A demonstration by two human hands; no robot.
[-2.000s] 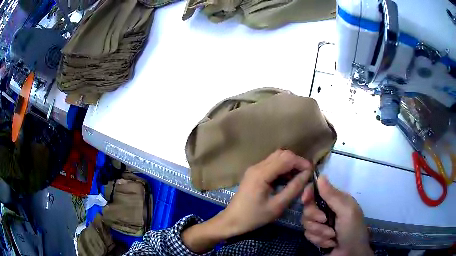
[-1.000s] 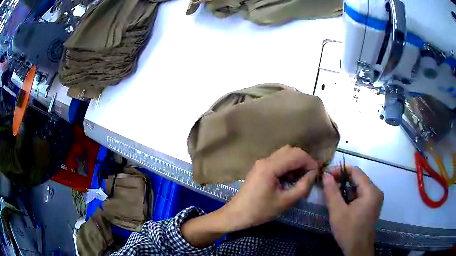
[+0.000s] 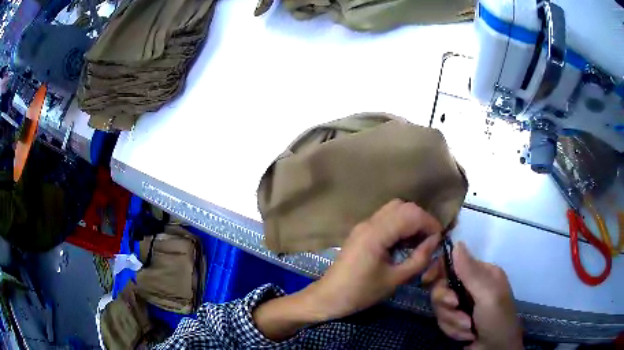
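An olive-khaki garment piece (image 3: 362, 181) lies on the white table with its rounded top away from me and its lower edge near the table's front rim. My left hand (image 3: 383, 256) pinches its lower right corner between thumb and fingers. My right hand (image 3: 475, 297) is closed around small dark thread snips (image 3: 457, 280), whose tip touches or nearly touches the pinched corner. The exact contact at the tip is too small to tell.
A sewing machine head (image 3: 513, 55) stands at the upper right, with red-handled scissors (image 3: 587, 256) below it. Stacked cloth (image 3: 140, 61) lies upper left and loose olive cloth (image 3: 390, 14) along the far side. A blue bin (image 3: 229, 263) with folded pieces is below the table edge.
My right hand has turned and moved slightly down, and the dark snips show again along its palm. My left hand keeps its pinch, and the cloth has barely moved.
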